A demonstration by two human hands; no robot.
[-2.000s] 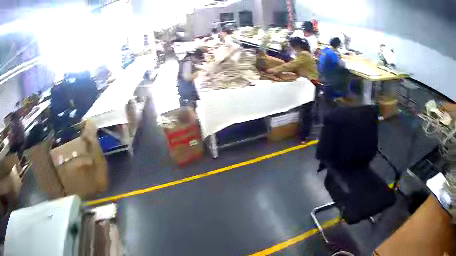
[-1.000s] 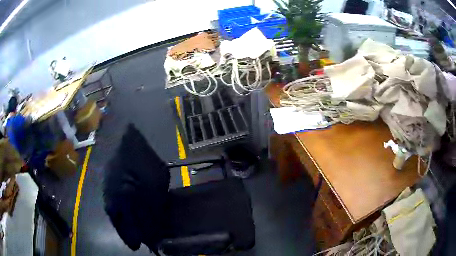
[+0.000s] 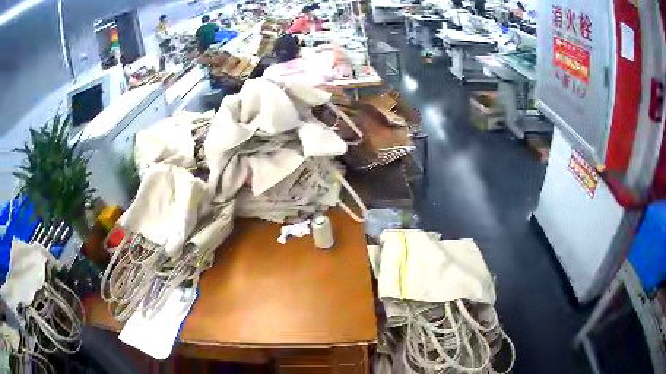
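Note:
Neither of my hands is in the picture. Nearest in front of me is a brown wooden desk (image 3: 292,292). A large heap of beige canvas bags (image 3: 255,146) with looped rope handles lies across its back and left side. A small pale spool (image 3: 322,232) stands upright on the desk, beside a crumpled white scrap (image 3: 293,231). A white sheet (image 3: 158,321) lies at the desk's left front corner, partly under rope handles. Another pile of beige bags (image 3: 438,274) with rope handles stands right of the desk.
A dark floor aisle (image 3: 467,182) runs back on the right, beside a white fire-hydrant cabinet (image 3: 577,80) with red parts. Brown panels (image 3: 376,131) are stacked behind the heap. A green plant (image 3: 55,172) stands at left. People and sewing tables are farther back.
The view has swung right, from the aisle and the black chair to the desk. The chair has left the picture; the desk and bag heap are now central, and the right-hand pile shows fully.

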